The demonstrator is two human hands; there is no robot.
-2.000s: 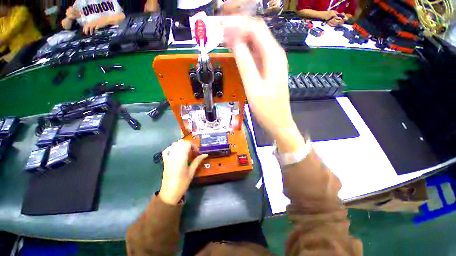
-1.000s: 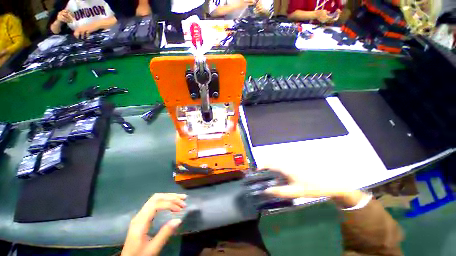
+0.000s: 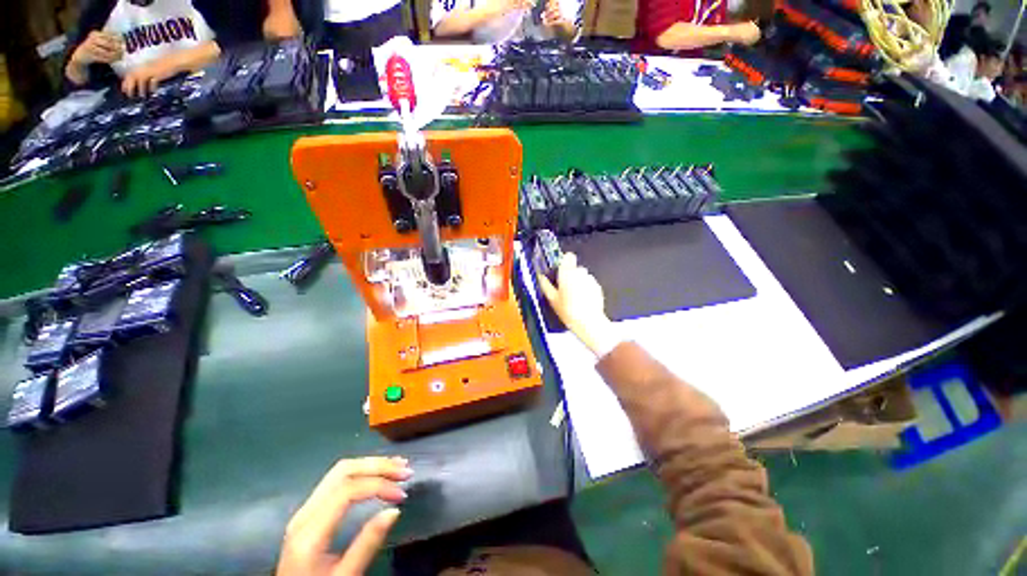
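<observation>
The orange test fixture (image 3: 422,377) stands in front of me with its red clamp handle (image 3: 401,84) raised. The clear pressing block (image 3: 437,281) is at its centre, with no unit in it. My right hand (image 3: 574,295) is right of the fixture, closed on a black electronic unit (image 3: 547,254) at the near left end of the row of units. Its fingers partly hide the unit. My left hand (image 3: 349,512) is empty, fingers apart, low in front of the fixture and cut off by the bottom edge.
Several units (image 3: 79,380) lie on the left foam mat (image 3: 107,467). The row of units (image 3: 619,200) stands behind the right foam mat (image 3: 664,270). White paper (image 3: 676,360) lies right of the fixture. Loose cables (image 3: 242,295) lie left of it. People work across the green strip.
The unit has left the fixture. My right hand has carried it from in front of the fixture to the right, beside the row. My left hand stays low and empty.
</observation>
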